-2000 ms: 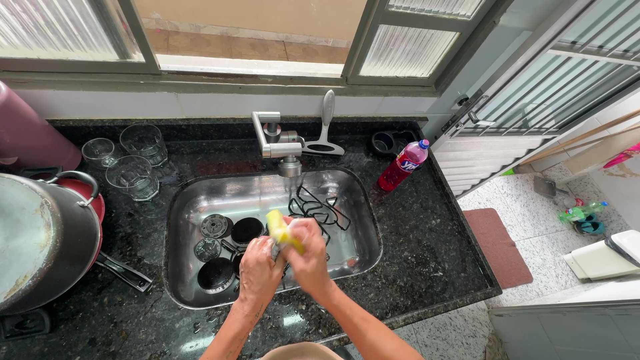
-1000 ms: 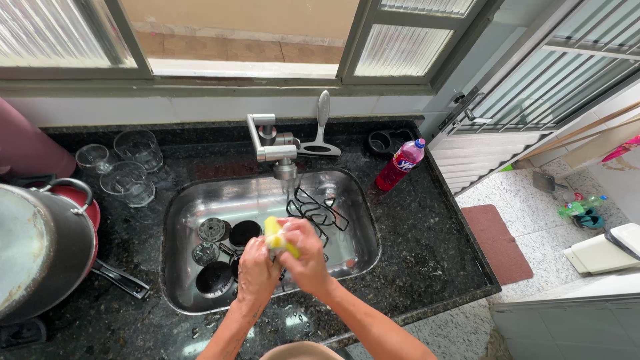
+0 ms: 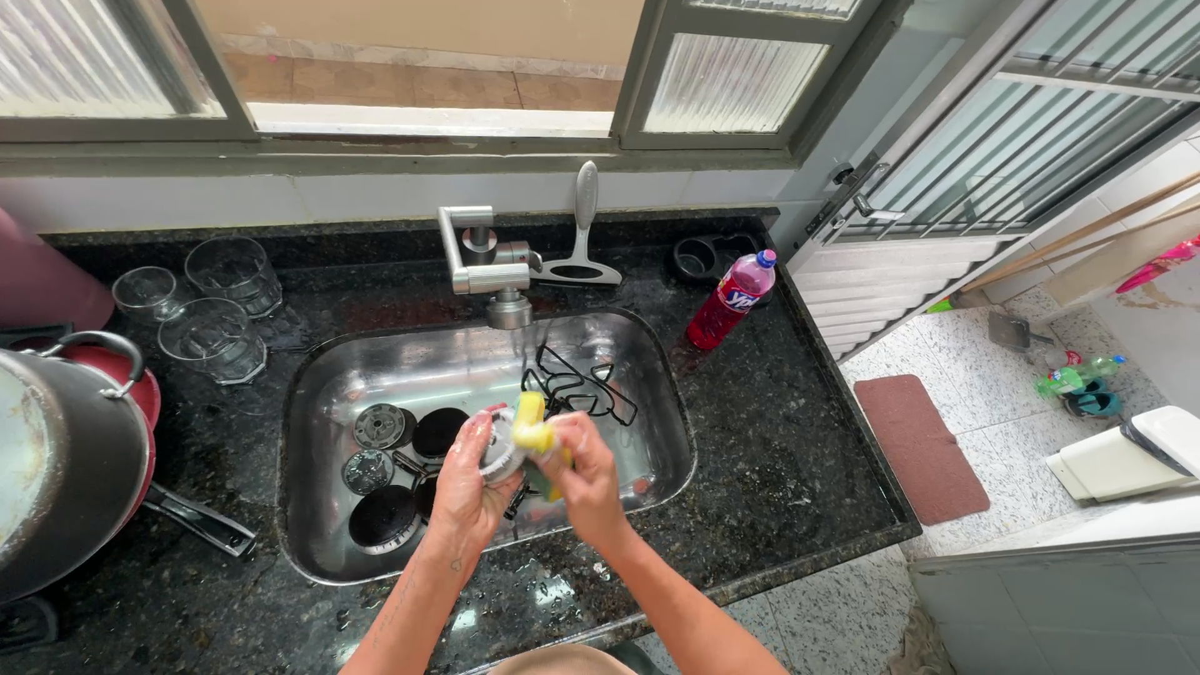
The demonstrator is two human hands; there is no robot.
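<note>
Over the steel sink (image 3: 375, 352), my left hand (image 3: 472, 492) holds a round grey metal burner part (image 3: 501, 448). My right hand (image 3: 589, 469) grips a yellow sponge (image 3: 532, 424) that touches this part; both have some suds on them. Stove burner caps and bases lie in the left half of the sink, among them a black burner cap (image 3: 382, 517) and a grey burner base (image 3: 379, 426). Black wire pan supports (image 3: 586, 384) lie behind my right hand. The faucet (image 3: 509, 309) reaches over the sink's back, with water seeming to run from it.
Glass cups (image 3: 214, 339) stand left of the sink, beside a large pot (image 3: 66, 459) and a pan handle (image 3: 202, 520). To the right stands a bottle of red liquid (image 3: 731, 300), near a black holder (image 3: 696, 258). A grey-handled tool (image 3: 583, 225) leans behind the faucet.
The grey burner part, largely hidden by my hands before, now shows in my left hand. The sponge remains in my right hand, in a different position against it.
</note>
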